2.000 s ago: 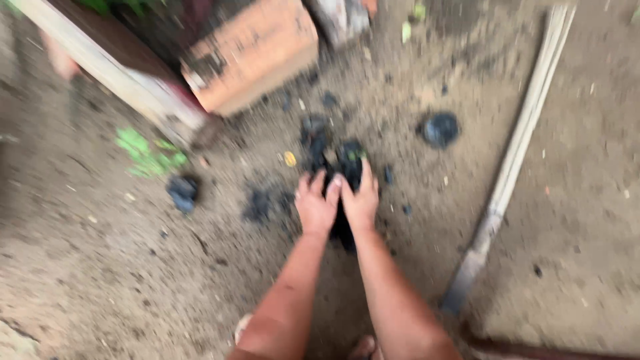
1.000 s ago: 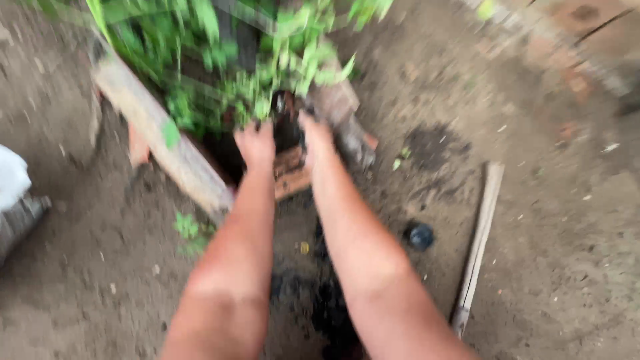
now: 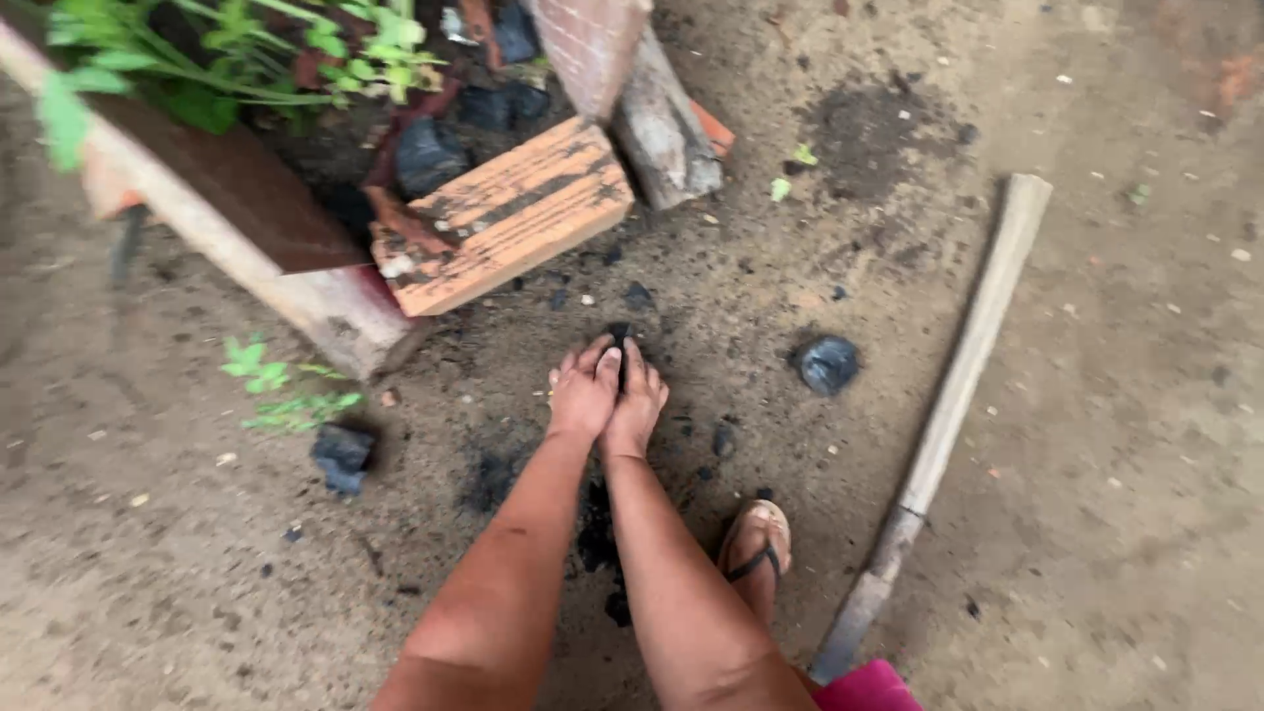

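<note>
Side by side near the middle of the view, my left hand [image 3: 583,393] and my right hand [image 3: 635,400] are cupped around black charcoal pieces [image 3: 619,334] at ground level. How much they hold is hidden beneath the palms. More charcoal bits [image 3: 595,528] lie on the dirt between my forearms. A larger charcoal lump [image 3: 828,364] rests to the right, and another charcoal lump [image 3: 343,457] to the left. Beyond my hands lies an orange hollow brick [image 3: 523,217] with black smudges, at the corner of a plant bed that has dark lumps inside.
Wooden boards [image 3: 237,212] edge the bed of green plants [image 3: 227,59] at upper left. A weathered wood block [image 3: 667,128] stands beside the brick. On the right a long wooden handle [image 3: 963,395] with a dark lower end lies on the dirt. My sandaled foot [image 3: 758,543] is below.
One second ago both hands were at the plant bed beyond the brick. They have come back toward me, down to the charcoal on the ground, and are together again.
</note>
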